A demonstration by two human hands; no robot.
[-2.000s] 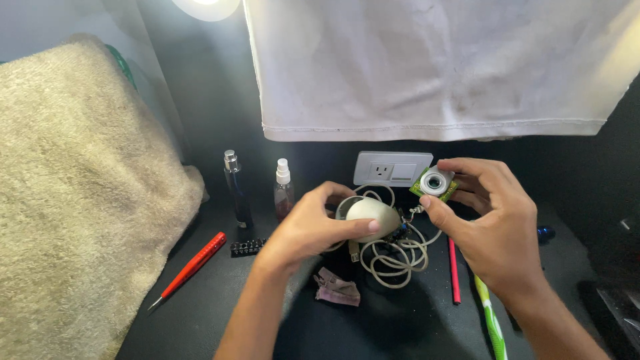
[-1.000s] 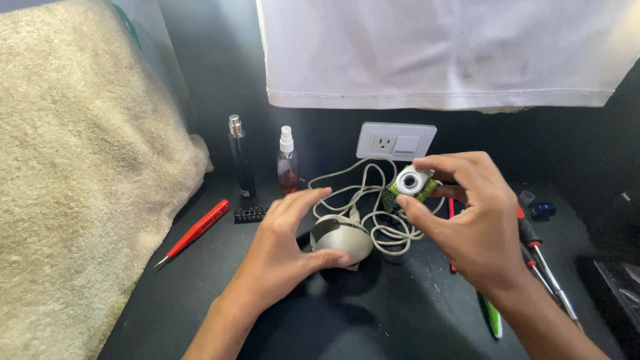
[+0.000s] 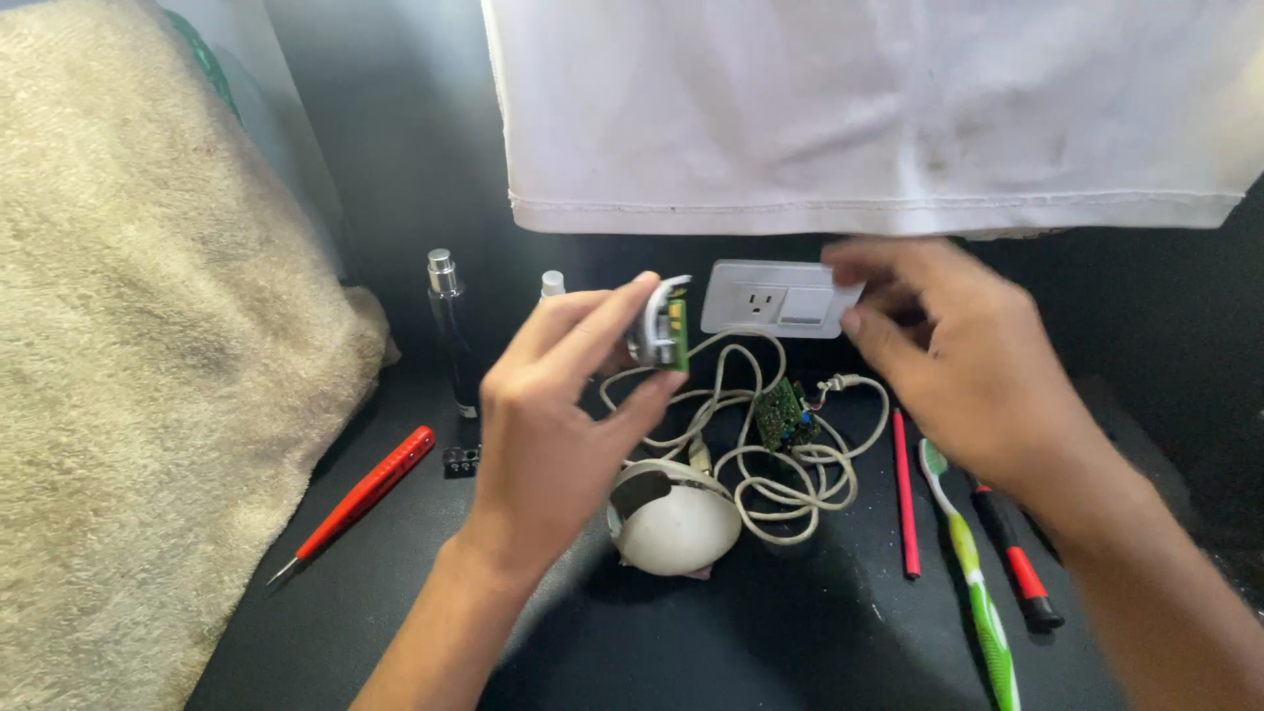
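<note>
My left hand (image 3: 568, 415) holds a small camera module (image 3: 667, 326), a white lens housing with a green circuit board, turned side-on between thumb and fingers. Blurred, my right hand (image 3: 958, 355) is raised in front of the wall outlet, its fingers apart and nothing seen between them. Below the left hand, a cream round plastic shell (image 3: 681, 528) rests on the dark table, a bit of cloth under it. Behind the shell lies a coiled pale cable (image 3: 785, 538) with a second green circuit board (image 3: 780, 415) among its loops.
A red screwdriver (image 3: 370, 489), a black terminal strip (image 3: 459, 461), a dark spray bottle (image 3: 449, 336) and a white-capped bottle (image 3: 553, 284) are left. At right lie a red stick (image 3: 905, 504), a green toothbrush (image 3: 973, 573) and a black-red screwdriver (image 3: 1017, 563). Beige fleece (image 3: 148, 346) covers the left side.
The lens module has passed from my right hand to my left, which has let go of the shell. A circuit board now shows among the cable loops.
</note>
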